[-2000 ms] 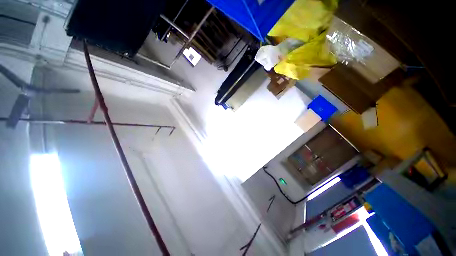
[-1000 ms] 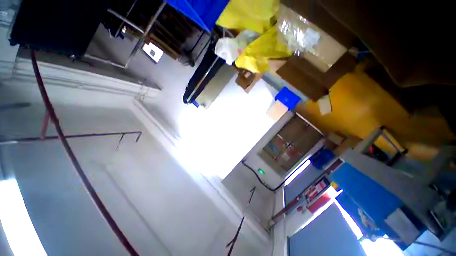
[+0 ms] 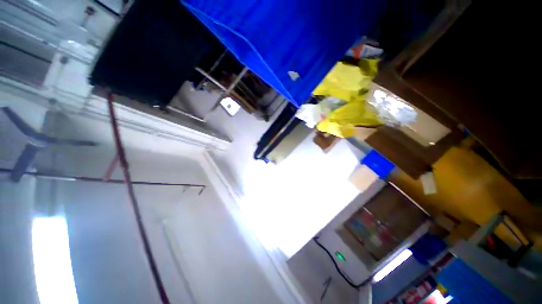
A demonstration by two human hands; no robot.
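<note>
Neither of my hands is in the picture. The view is strongly tilted. A large bright blue crate [image 3: 267, 41] is cut off by the top edge. Crumpled yellow bags [image 3: 347, 89] lie beside it, with a small white bag [image 3: 308, 114] at their left. An open brown carton [image 3: 398, 148] with clear plastic film [image 3: 392, 110] is to their right. A large dark brown shape, too dark to name surely, fills the top right corner.
A small blue box [image 3: 378, 164] stands near a glaring white opening [image 3: 291, 196]. A yellow-orange floor [image 3: 475, 184] is at right, with a blue surface [image 3: 472, 282] at bottom right. A dark red pipe [image 3: 128, 190], lamp [image 3: 54, 261] and fan [image 3: 27, 142] are at left.
The blue crate shows much larger at the top. The other things have shifted right and down in the picture since one second ago, and the fan is in view again at left.
</note>
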